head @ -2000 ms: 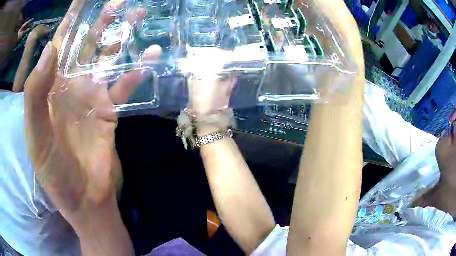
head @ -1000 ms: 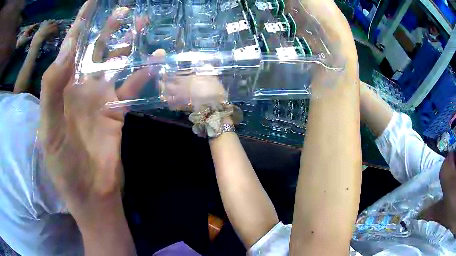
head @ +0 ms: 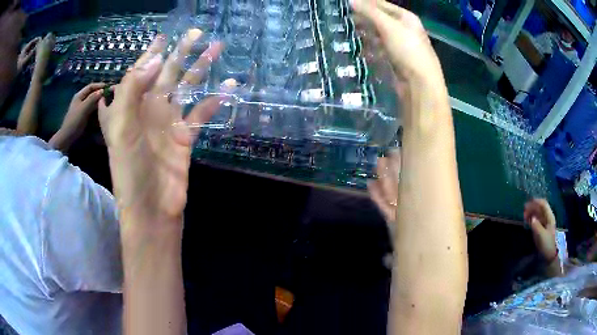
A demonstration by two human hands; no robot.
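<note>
A clear plastic tray (head: 262,105), slightly blurred, is held up at the top centre. Its right part holds rows of green boards with white blocks (head: 351,99); the pockets left of them look pale and see-through. My left hand (head: 154,124) is at the tray's left side, fingers spread and overlapping its edge; their exact contact is hard to tell. My right hand (head: 399,42) is at the tray's upper right edge, its fingertips partly cut off by the picture's top.
Below the tray lie more trays with dark and silvery parts (head: 281,154) on the green bench (head: 481,157). A neighbour's tray (head: 108,49) and hands (head: 82,111) are at left. Another person's blurred hand (head: 387,183) is beside my right forearm; another hand (head: 542,226) is at right.
The tray and my left hand have shifted right, and the tray looks smaller and farther away. The other person's braceleted arm has withdrawn from beneath the tray. More of the left neighbour's tray shows.
</note>
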